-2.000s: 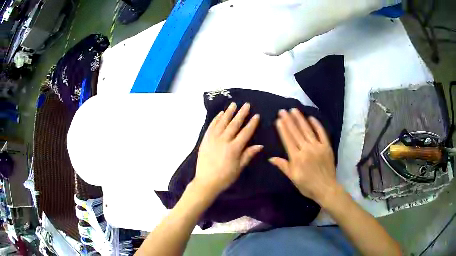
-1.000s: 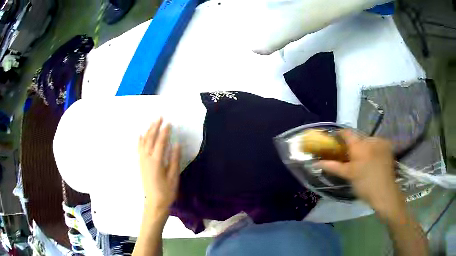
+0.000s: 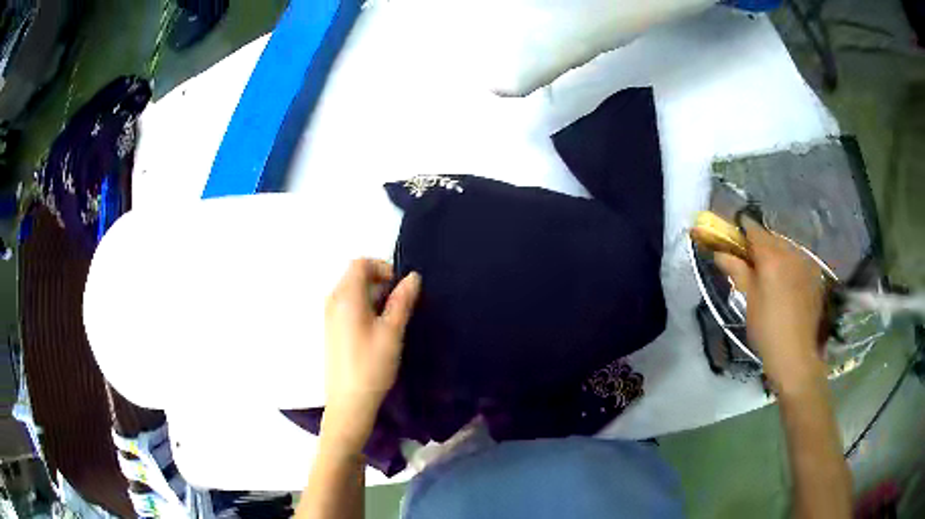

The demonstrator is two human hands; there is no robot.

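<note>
The dark garment (image 3: 517,294) lies over the right part of the white rounded pressing form (image 3: 223,299), with light embroidery at its upper left corner and lower right edge. A dark sleeve (image 3: 629,152) points away from me on the table cover. My left hand (image 3: 367,324) pinches the garment's left edge between thumb and fingers. My right hand (image 3: 776,294) grips the wooden handle of the steam iron (image 3: 722,235) at the grey cloth iron rest (image 3: 796,198). The iron is partly hidden by my hand and blurred; whether it touches the rest is unclear.
A blue metal beam (image 3: 274,101) stands beyond the form. A white sleeve arm (image 3: 598,41) crosses the far side. A dark embroidered pile (image 3: 91,152) lies at far left above a brown ribbed surface (image 3: 61,345). A whitish hose (image 3: 887,301) trails right from the iron.
My right hand has moved the iron right, from the garment to the rest, after gripping it since the oldest frame. My left hand has moved from the bare form to the garment's edge.
</note>
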